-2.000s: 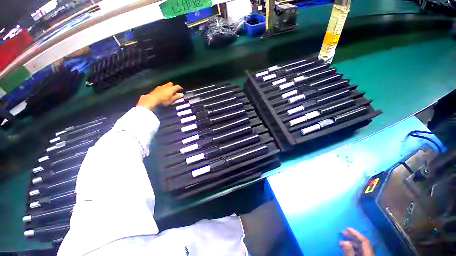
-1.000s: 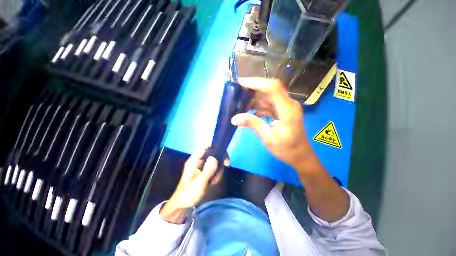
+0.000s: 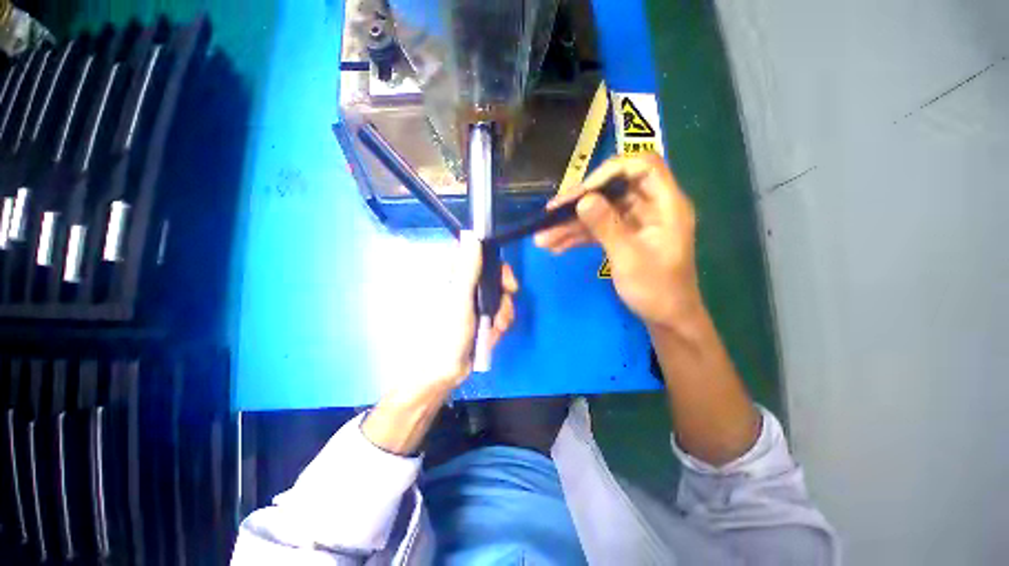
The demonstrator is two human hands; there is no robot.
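A tripod body with its folding legs spread in a Y stands out in front of the machine. Its bright metal tube (image 3: pixel 480 182) points away from me, with the far end at the fixture under the clear guard. My left hand (image 3: pixel 478 304) is closed around the black hinge collar (image 3: pixel 489 276), and a silver tube end (image 3: pixel 481 346) sticks out below it. The left leg (image 3: pixel 409 177) is free and slants up to the left. My right hand (image 3: pixel 636 227) holds the right leg (image 3: pixel 548 218) near its outer end.
The press (image 3: pixel 415 122) with its clear guard (image 3: pixel 481 50) stands at the far side of the blue table (image 3: pixel 315 343). A warning label (image 3: pixel 636 119) is at the right. Black trays (image 3: pixel 94 304) of silver-ended sticks lie at the left. Grey floor is at the right.
The stick, earlier folded between both hands, now has its legs spread and its tube at the fixture. My right hand has moved onto the right leg. The view has shifted right from the trays.
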